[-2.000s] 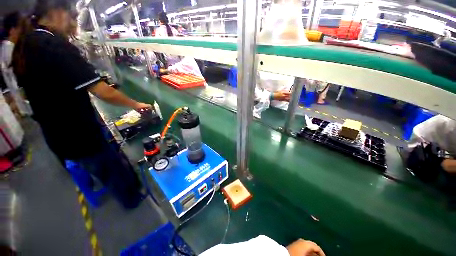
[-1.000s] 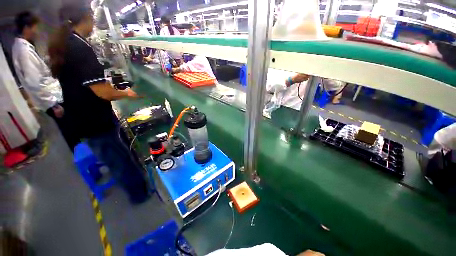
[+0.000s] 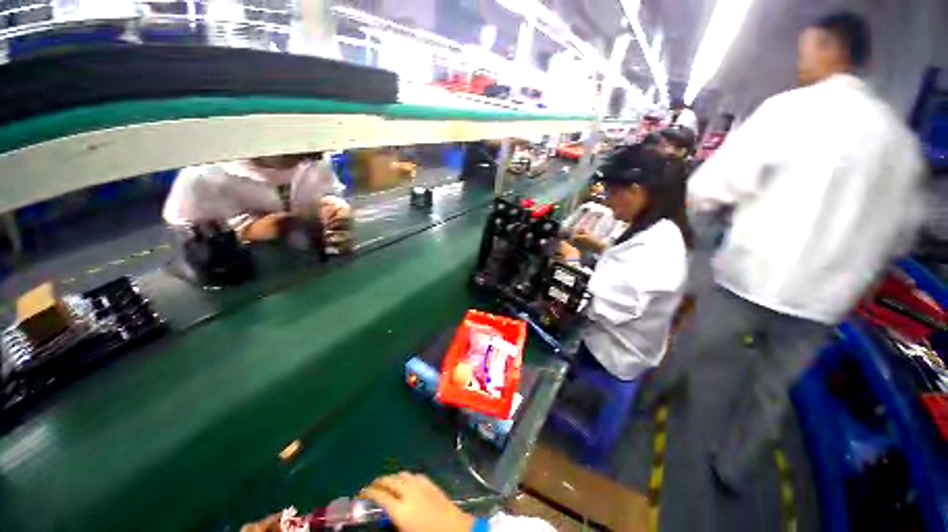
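My right hand (image 3: 424, 505) shows at the bottom edge, coming in from the right, its fingers at the right end of a clear and red syringe-like item (image 3: 348, 511). Blur and the picture's edge hide whether it grips it. A small white scrap with red marks (image 3: 294, 519) lies at the item's left end. A brownish patch beside it is cut off by the edge; I cannot tell what it is. My left hand cannot be made out.
A red basket (image 3: 453, 387) with bags stands over a blue box (image 3: 421, 376) on the right. A tan scrap (image 3: 290, 450) lies on the bench. Black racks (image 3: 509, 247) stand beside a seated person. A black tray (image 3: 127, 310) is far left. Another person stands on the right.
The view has swung right: the left blue controller, wooden block and post have left the picture. The basket, racks and neighbours have come in. More of my right hand shows.
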